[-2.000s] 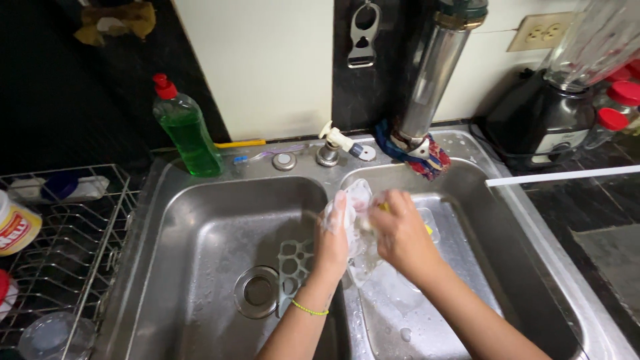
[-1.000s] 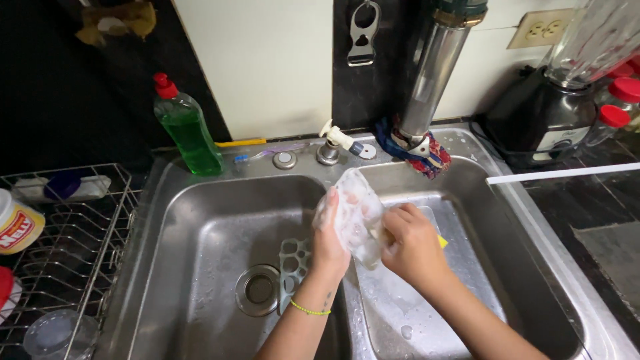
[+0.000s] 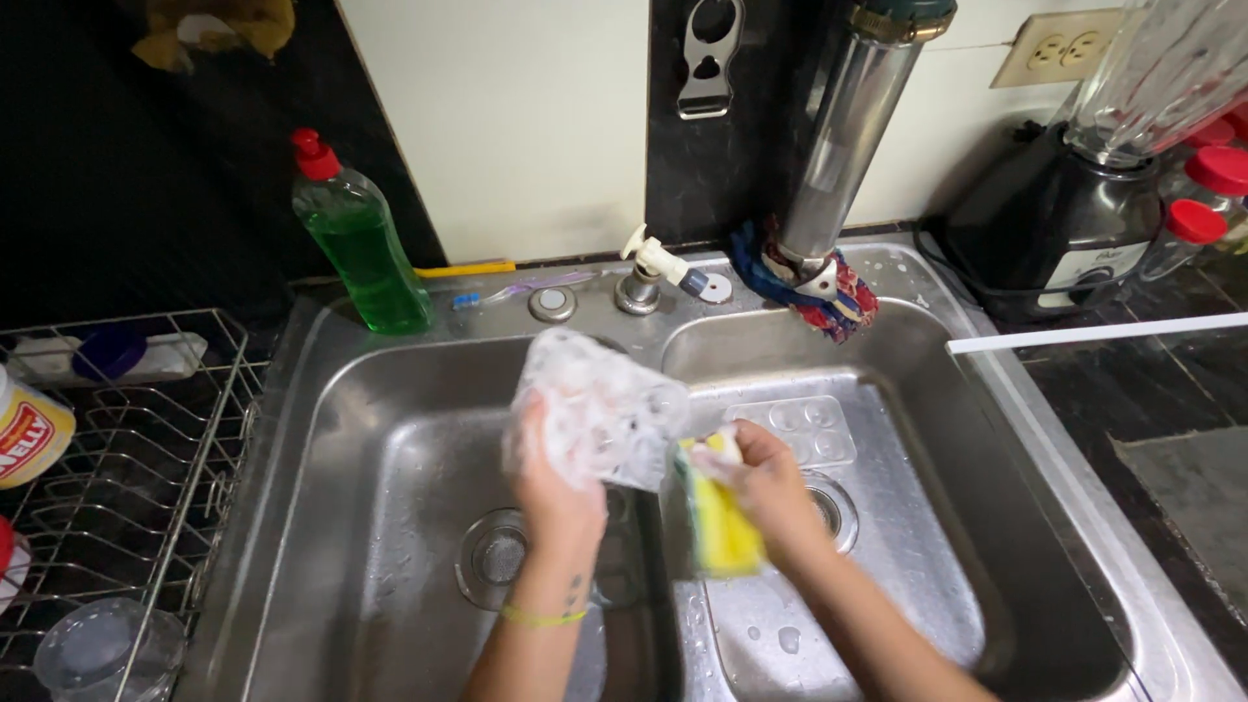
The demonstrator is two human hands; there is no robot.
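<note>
My left hand [image 3: 556, 468] holds a clear plastic tray [image 3: 609, 405] covered in white suds, over the divider side of the left basin [image 3: 390, 546]. Beside it, my right hand [image 3: 765, 478] grips a yellow sponge [image 3: 723, 522] with a green scouring side, close to the tray's lower right edge. Another clear plastic tray with round cavities [image 3: 814, 419] lies in the right basin [image 3: 877, 604], partly over the drain's far side. Below my left hand, a further piece in the left basin is dim and partly hidden.
A bottle of green dish soap [image 3: 361, 244] stands behind the left basin. Near the middle of the back rim is a small faucet [image 3: 648, 268]; a cloth [image 3: 819, 292] wraps the metal pipe's base [image 3: 848, 146]. A wire dish rack [image 3: 195, 468] is left, a blender [image 3: 1053, 214] right.
The sudsy tray has moved left and tilted over the left basin. The sponge now shows plainly in my right hand, apart from the tray's face, and the tray in the right basin is more exposed.
</note>
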